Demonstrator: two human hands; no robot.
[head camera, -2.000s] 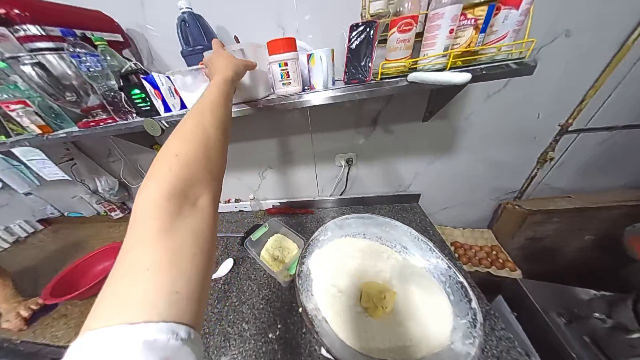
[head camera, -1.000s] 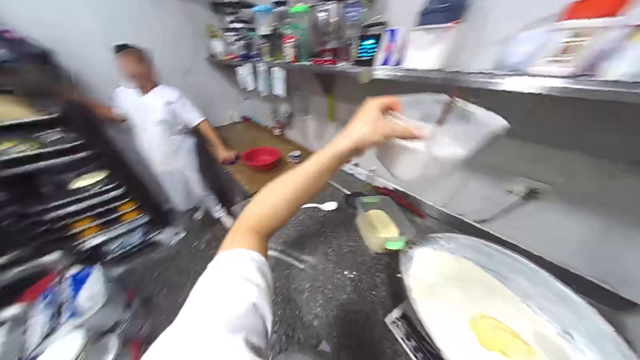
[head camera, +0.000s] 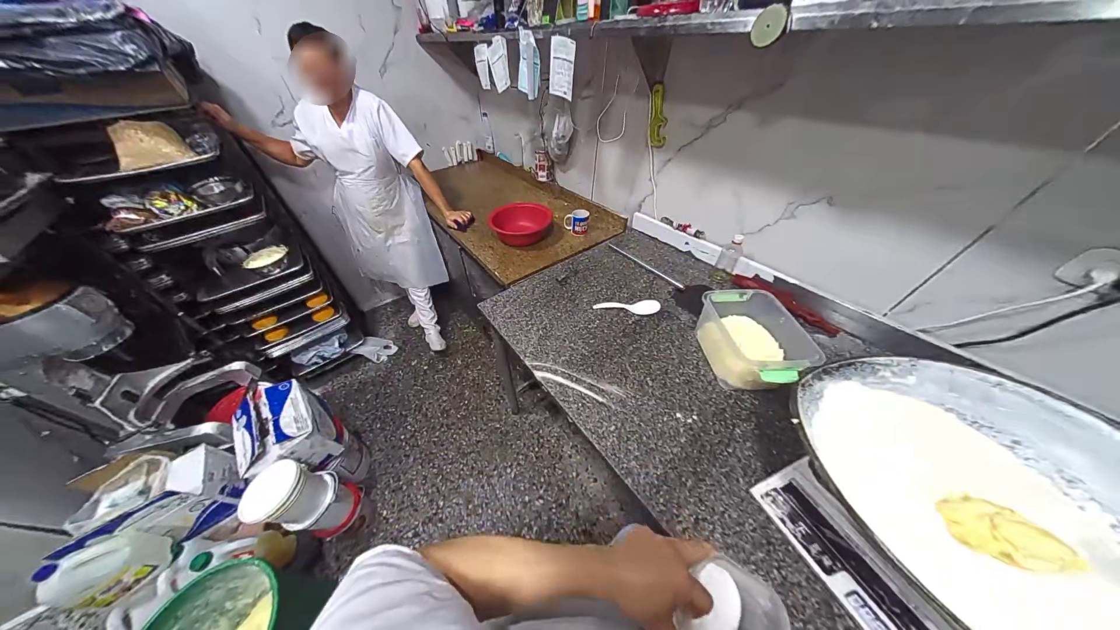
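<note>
My left hand (head camera: 661, 573) is at the bottom edge, gripping a translucent plastic container (head camera: 763, 604); something white and rounded shows at its side, and the rest is cut off by the frame. My right hand is out of view. Right of the held container, a large metal bowl (head camera: 941, 363) holds white powder (head camera: 892, 455) with a yellowish lump (head camera: 1011, 532) on it. The bowl stands over a scale (head camera: 827, 547). Behind is a clear plastic tub (head camera: 713, 350) with green clips and a pale yellow mass (head camera: 751, 339). A white spoon (head camera: 643, 307) lies on the speckled counter.
A person (head camera: 367, 166) in white stands beside the brown table (head camera: 477, 188), one hand on it, near a red basin (head camera: 521, 225) and a mug (head camera: 577, 222). A tray rack (head camera: 254, 289) stands left. Buckets (head camera: 293, 499) and boxes crowd the lower left. A shelf (head camera: 840, 13) runs above.
My left hand has come down from the wall shelf with the translucent container, which was raised over the counter a second ago. The view has turned left and down.
</note>
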